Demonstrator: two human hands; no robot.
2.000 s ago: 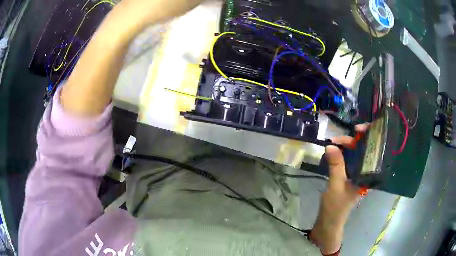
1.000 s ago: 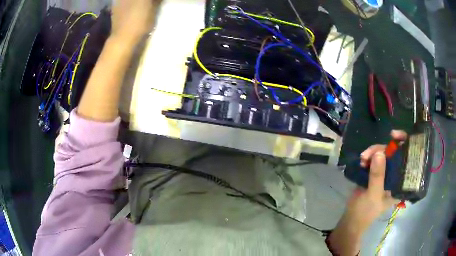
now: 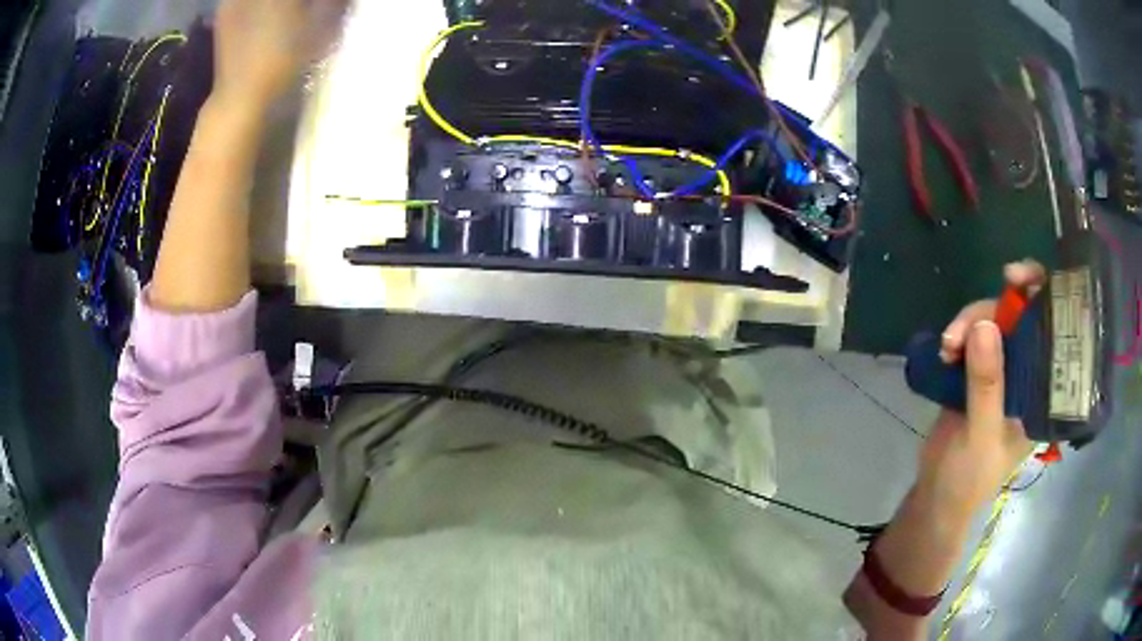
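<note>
My right hand [image 3: 983,363] is closed around the blue handle of the soldering gun [image 3: 1068,332], at the right over the bench edge. Its orange-red trigger shows between my fingers. My left hand [image 3: 266,50] is blurred at the top left, partly cut off by the frame's edge; its fingers cannot be made out. The black plastic housing [image 3: 539,94] lies on the white board [image 3: 501,291] with its row of recesses toward me. Yellow wires [image 3: 445,115], blue wires [image 3: 589,94] and a brown wire curve over it. A small circuit board [image 3: 817,207] sits at its right corner.
Red-handled pliers [image 3: 920,169] lie on the green mat [image 3: 892,282]. Another black housing with wires [image 3: 100,138] is at the left. A coiled black cord [image 3: 532,416] crosses my lap. Thin dark leads lie at the board's top right.
My right hand and the gun have moved right, away from the housing, uncovering the pliers. The housing has shifted left and up in view. My left hand stays at the top left.
</note>
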